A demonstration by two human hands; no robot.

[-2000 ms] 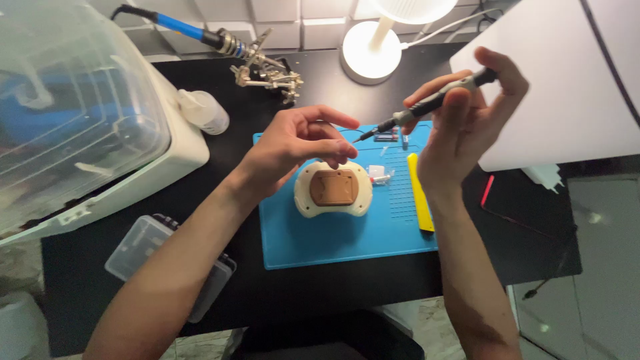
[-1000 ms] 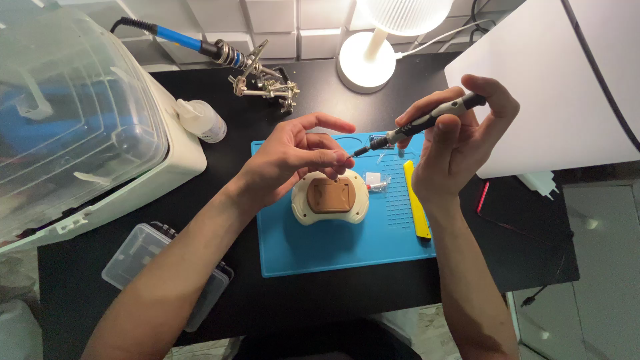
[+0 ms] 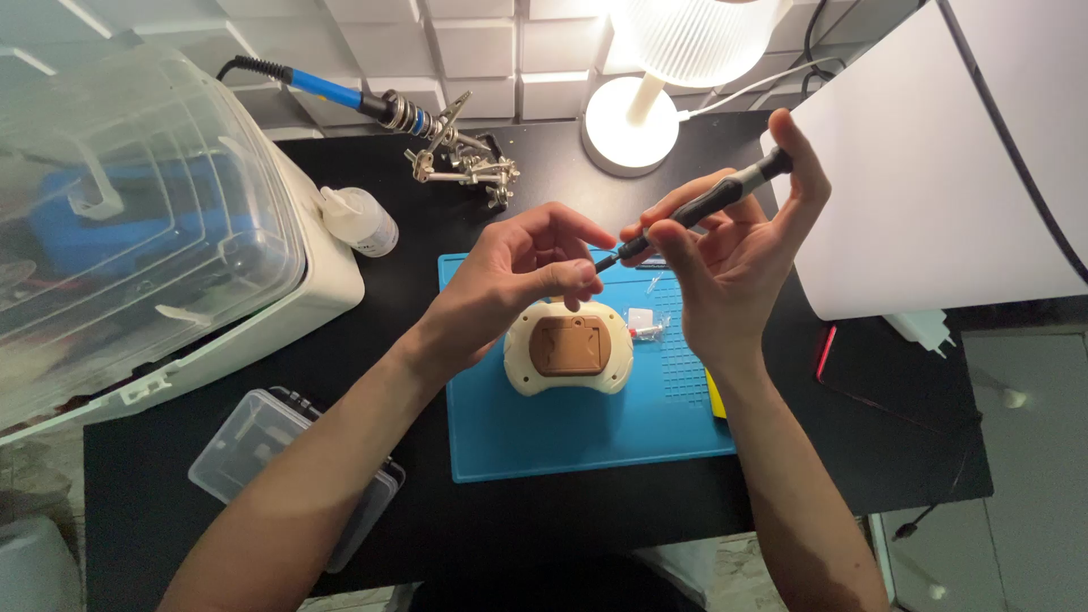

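My right hand (image 3: 731, 246) holds a precision screwdriver (image 3: 710, 202) with a black and grey handle, its shaft pointing down and left. The fingertips of my left hand (image 3: 544, 263) pinch the dark tip end of the screwdriver. Below both hands, a cream plastic device with a brown battery cover (image 3: 569, 347) lies on a blue silicone work mat (image 3: 586, 442). Screw holes show at its corners. Just right of it is a small clear plastic bag (image 3: 646, 325) with something red and white by it. Part of a yellow object (image 3: 716, 393) shows beside my right wrist.
A soldering iron (image 3: 327, 87) rests in a metal helping-hands stand (image 3: 467, 166) at the back. A lit lamp (image 3: 631, 127) is behind the mat. Left are a white bottle (image 3: 361, 223), a large clear-lidded bin (image 3: 327, 285) and a clear organizer case (image 3: 246, 442). A white sheet (image 3: 918, 187) stands right.
The screwdriver's tip end, bare and thin two seconds ago, now sits between my left fingertips. My hands stay close together above the mat.
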